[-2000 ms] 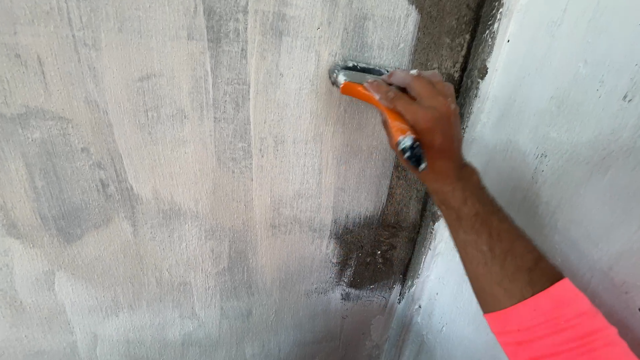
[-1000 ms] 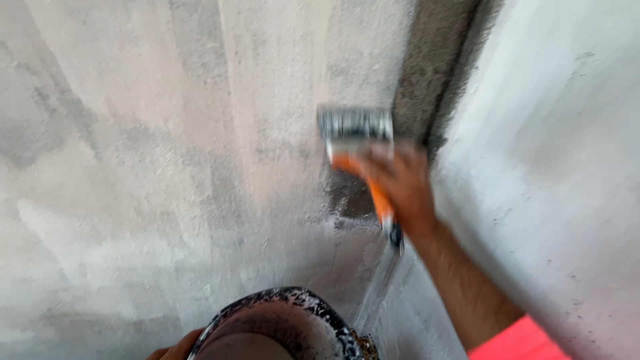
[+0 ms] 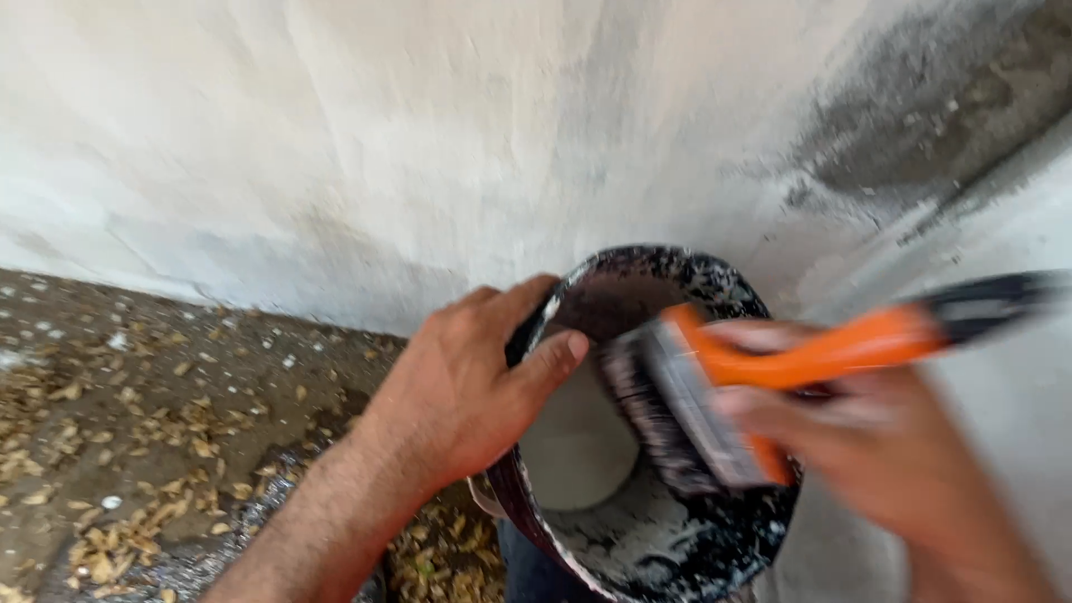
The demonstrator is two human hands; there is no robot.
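My left hand (image 3: 469, 377) grips the rim of a dark paint bucket (image 3: 536, 528), thumb over the edge and fingers outside. Whitish paint (image 3: 578, 444) lies inside the bucket, and its walls are splattered. In my right hand (image 3: 846, 419) is a wide paintbrush (image 3: 804, 356) with an orange and black handle. Its bristles (image 3: 662, 410), coated with paint, are inside the bucket's mouth, tilted down to the left. The brush and right hand are slightly blurred.
Behind the bucket stands a wall (image 3: 435, 151) with streaky whitish paint. A dark bare patch (image 3: 930, 126) runs beside the corner at upper right, where a second wall (image 3: 1005, 402) begins. Dry leaves (image 3: 117, 536) litter the ground at lower left.
The brush has left the wall near the corner and is now in the bucket. The left hand and bucket have come fully into sight. The view has tipped downward.
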